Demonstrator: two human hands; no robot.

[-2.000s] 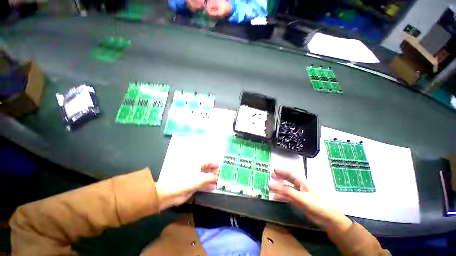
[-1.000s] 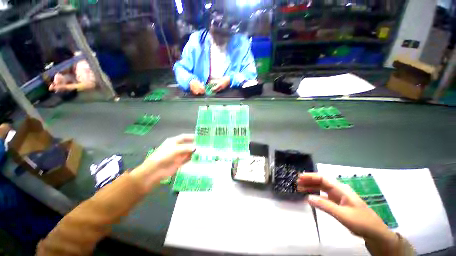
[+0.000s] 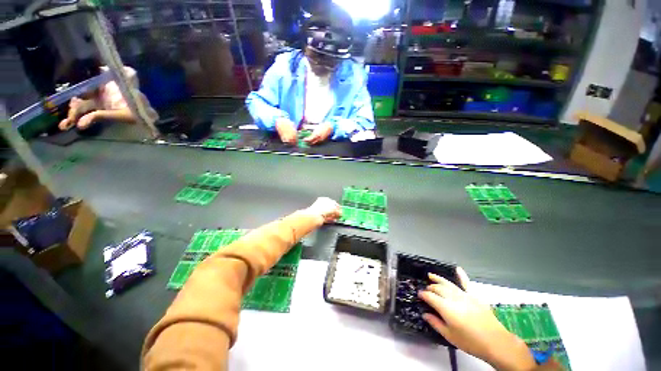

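Observation:
My left hand (image 3: 327, 210) is stretched forward to the left edge of a green circuit board panel (image 3: 364, 209) that lies flat on the dark green belt; its fingertips touch or hold that edge. My right hand (image 3: 451, 310) has its fingers in the black bin of black components (image 3: 410, 293); whether it grips a piece cannot be told. A black bin of white components (image 3: 355, 281) stands beside it on the left. White paper (image 3: 312, 340) lies in front of both bins.
Two panels lie at left (image 3: 190, 255) and under my left forearm (image 3: 274, 290). Another panel (image 3: 528, 326) lies right on paper. More panels lie along the belt (image 3: 499, 203). A dark packet (image 3: 130, 262) and an open carton (image 3: 72, 243) are left. A person (image 3: 312, 94) sits opposite.
The panel raised in my left hand has come down onto the belt, farther forward and to the right. My right hand has moved from above the black component bin into it.

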